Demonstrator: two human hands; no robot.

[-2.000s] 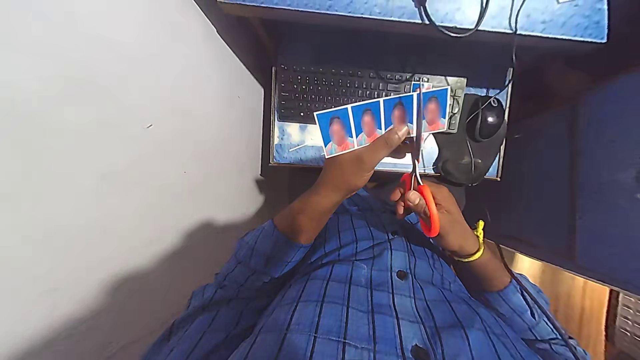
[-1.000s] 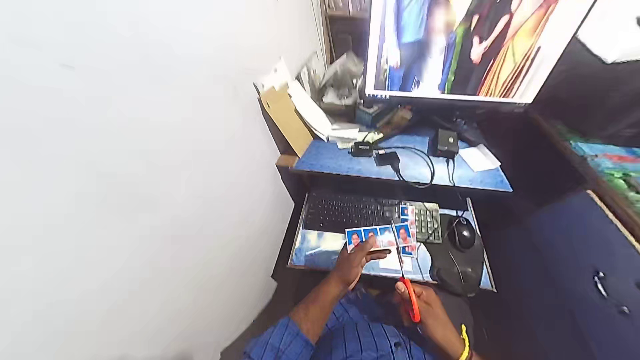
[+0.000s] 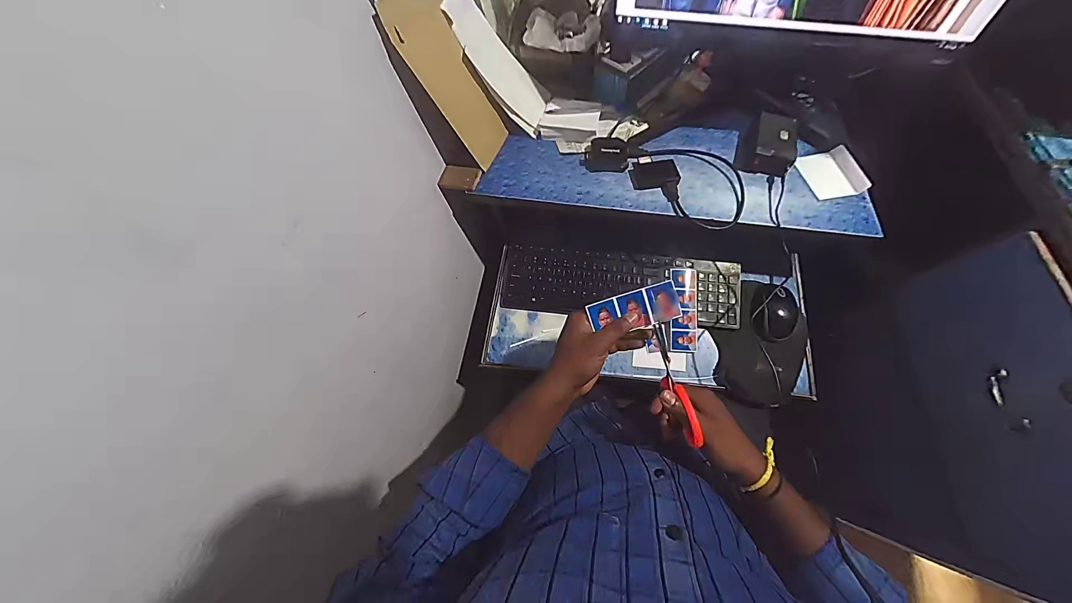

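Observation:
My left hand (image 3: pixel 590 343) pinches a strip of three passport-style photo prints (image 3: pixel 632 307) with blue backgrounds and white borders. My right hand (image 3: pixel 703 419) grips the red handles of a pair of scissors (image 3: pixel 683 414). Their blades point up and meet the lower edge of the strip near its right-hand photo. Behind that, a sheet or strip of further small photos (image 3: pixel 684 342) lies over the right part of the black keyboard (image 3: pixel 553 280). Just below the strip is a small white piece of paper (image 3: pixel 657 360) on the keyboard tray.
A black mouse (image 3: pixel 774 311) sits on a dark mouse pad (image 3: pixel 754 377) at the tray's right. The blue desk shelf (image 3: pixel 536 180) above bears cables, black adapters (image 3: pixel 656 176), a black box (image 3: pixel 769 144) and papers, with a monitor (image 3: pixel 796 33) behind. A pale wall (image 3: pixel 234 209) stands at left.
Two seconds ago the strip showed four photos with the blades across it near the right end; now it shows three, and the blades are at its lower edge. The view has shifted.

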